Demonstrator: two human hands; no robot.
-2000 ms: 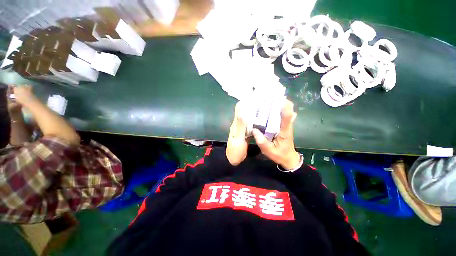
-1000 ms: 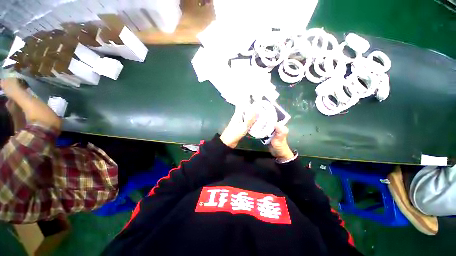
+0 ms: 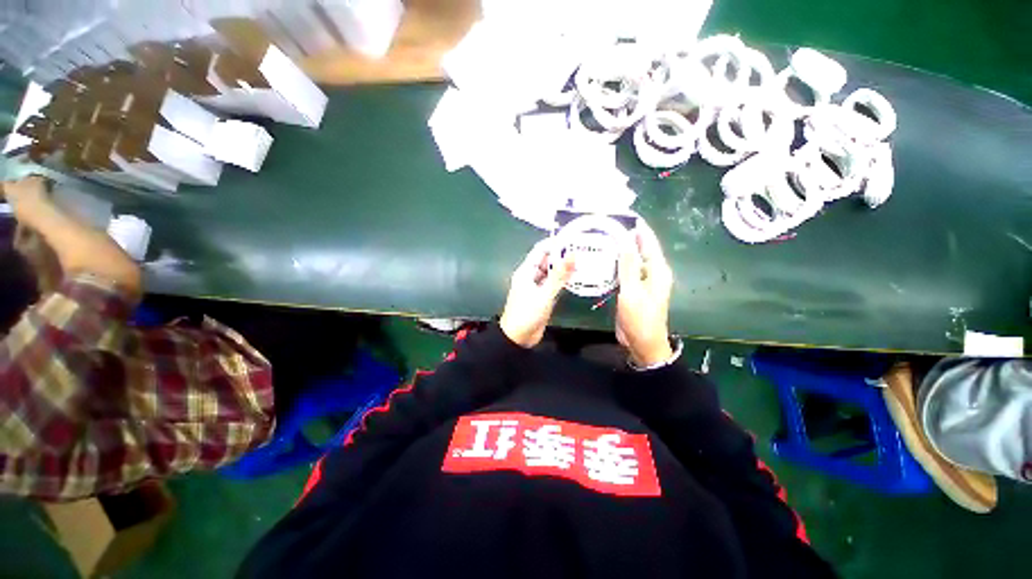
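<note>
My left hand (image 3: pixel 532 296) and my right hand (image 3: pixel 646 292) hold a white coiled cable ring (image 3: pixel 591 262) between them at the bench's near edge. A flat piece with a dark face (image 3: pixel 579 221) shows just behind the ring, between my fingertips; its lower part is hidden. Fanned white cards (image 3: pixel 543 170) lie beyond my hands. A heap of white coiled cables (image 3: pixel 741 130) lies to their right. The cards are overexposed, so their edges are hard to tell.
Open white retail boxes (image 3: pixel 185 153) with brown insides stand at the left, near a tan board (image 3: pixel 436 45). A person in a checked shirt (image 3: pixel 136 396) sits at the left. Blue stools (image 3: pixel 843 424) stand on both sides. An open carton (image 3: pixel 104 532) is on the floor.
The ring and dark-faced piece are now lined up between both hands; a second ago the piece stuck out to the right. My right hand has moved up beside the ring.
</note>
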